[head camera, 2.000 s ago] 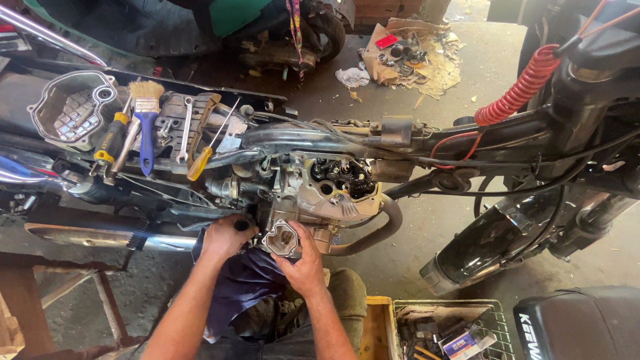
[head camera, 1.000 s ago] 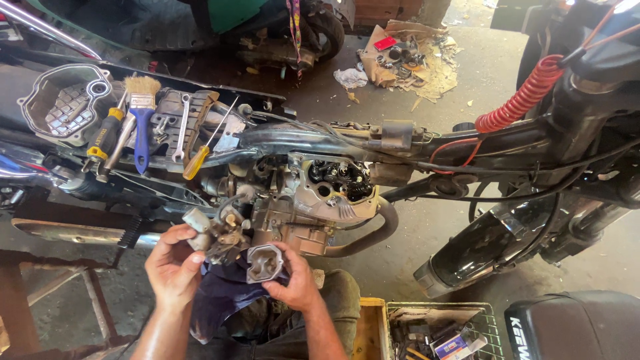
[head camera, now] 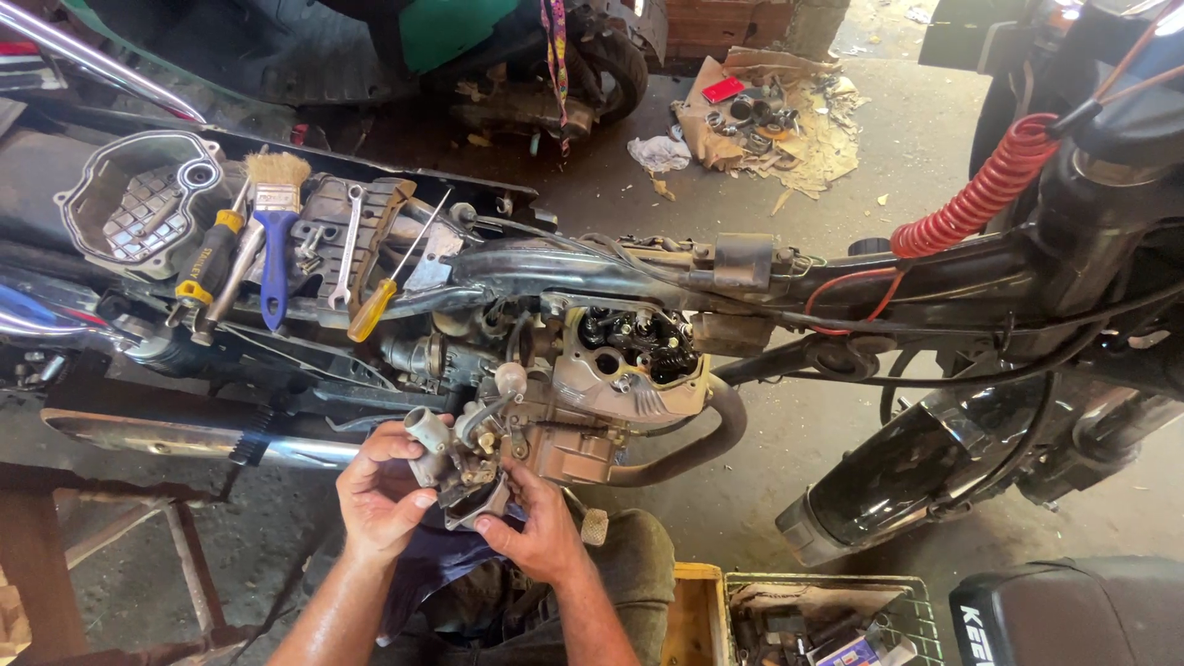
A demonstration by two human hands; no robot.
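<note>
My left hand (head camera: 384,495) grips a metal carburetor body (head camera: 458,449) by its side, below the motorcycle engine. A small metal float bowl (head camera: 479,504) is in my right hand (head camera: 541,532), held up against the underside of the carburetor; whether the two fully touch cannot be told. Just beyond my hands, the opened cylinder head (head camera: 634,361) shows dark, oily valve parts. On the frame to the left lie a metal engine cover (head camera: 139,205), a paintbrush with a blue handle (head camera: 275,240), a combination wrench (head camera: 350,245) and a screwdriver with a yellow handle (head camera: 375,310).
A black and yellow Stanley screwdriver (head camera: 211,264) lies beside the brush. The exhaust pipe (head camera: 721,435) curves right of my hands. Cardboard with metal parts (head camera: 814,153) lies on the floor beyond. A wire basket (head camera: 832,581) stands at the bottom right, and a coiled red cable (head camera: 976,185) hangs at right.
My left hand has raised the carburetor into view, and its grip has shifted. My right hand has tilted the float bowl and brought it up against the carburetor.
</note>
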